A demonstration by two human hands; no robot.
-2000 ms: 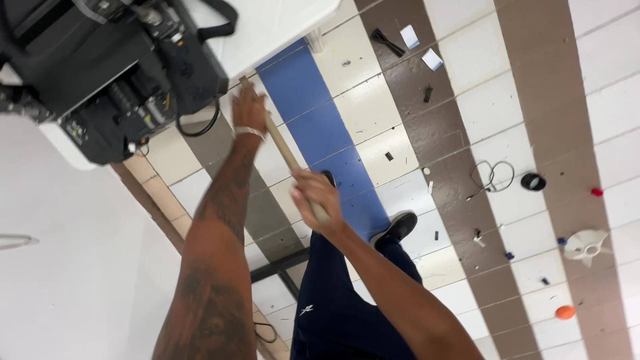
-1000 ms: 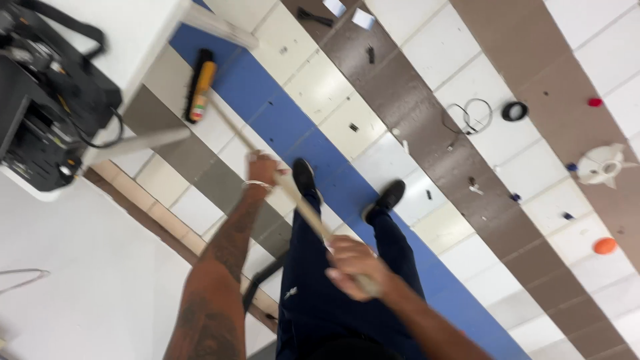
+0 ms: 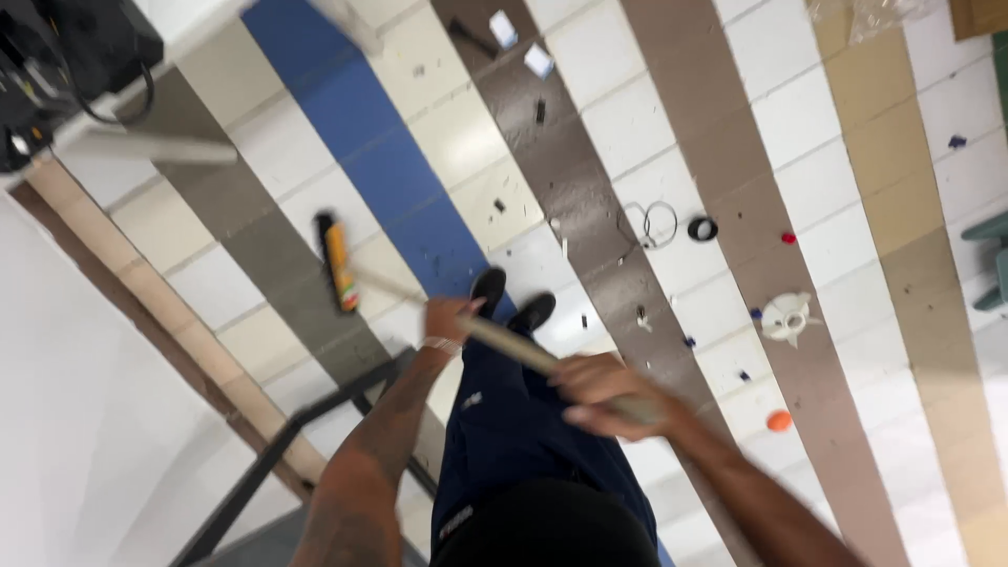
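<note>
Both hands grip the pale wooden handle (image 3: pixel 516 344) of a push broom, which slants across my legs. My left hand (image 3: pixel 449 323) closes round its middle, and my right hand (image 3: pixel 610 394) holds it close to the upper end. The broom's head (image 3: pixel 339 264), yellow-orange with dark bristles, is to the left of my left hand, over pale floor tiles beside the grey stripe. Small dark scraps lie scattered on the tiled floor, among them a black piece (image 3: pixel 540 110) on the brown stripe. Motion blurs the handle and my right hand.
At upper left, black equipment with cables (image 3: pixel 71 63) sits on a white table. A dark metal frame (image 3: pixel 276 449) stands at lower left by the wall. On the floor lie a looped cable (image 3: pixel 650 224), a black ring (image 3: pixel 702 229), a white plastic part (image 3: pixel 787 316) and an orange round object (image 3: pixel 779 420).
The broom head, beside the table leg a second ago, is now farther from the table and nearer my feet. My hands stay on the handle, which lies flatter across the view.
</note>
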